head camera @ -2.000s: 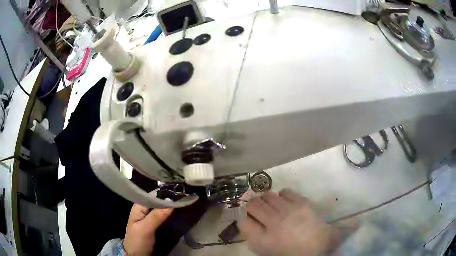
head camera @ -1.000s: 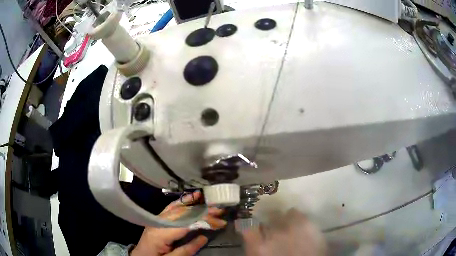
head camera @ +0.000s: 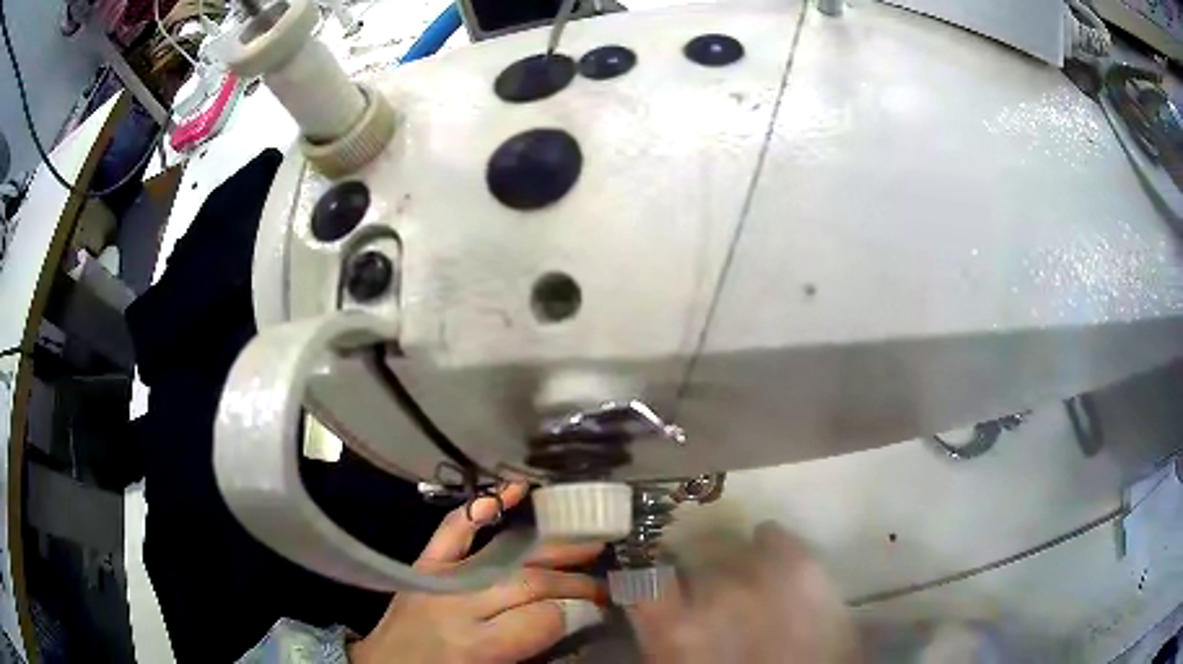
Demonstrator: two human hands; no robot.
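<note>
The off-white sewing machine head (head camera: 649,247) fills much of the view. Its curved take-up lever guard (head camera: 253,454) and thread tension knob (head camera: 583,511) are at the front. A black garment piece (head camera: 195,519) lies left of and under the head. My left hand (head camera: 480,610) is behind the guard, fingers extended near the needle area; a white band shows on one finger. My right hand (head camera: 752,603) is blurred, right of the tension springs. The needle and foot are hidden, and whether either hand grips cloth cannot be told.
Scissors (head camera: 973,438) lie on the white table (head camera: 830,519) right of the needle area, partly behind the head. A pink item (head camera: 205,114) is at the upper left. A wooden table edge (head camera: 52,279) curves down the far left. White paper (head camera: 1155,519) is at the right edge.
The machine head appears larger and closer than two seconds ago. My left hand has moved right, toward the needle area, with its fingers more spread. My right hand stays near the tension springs, blurred.
</note>
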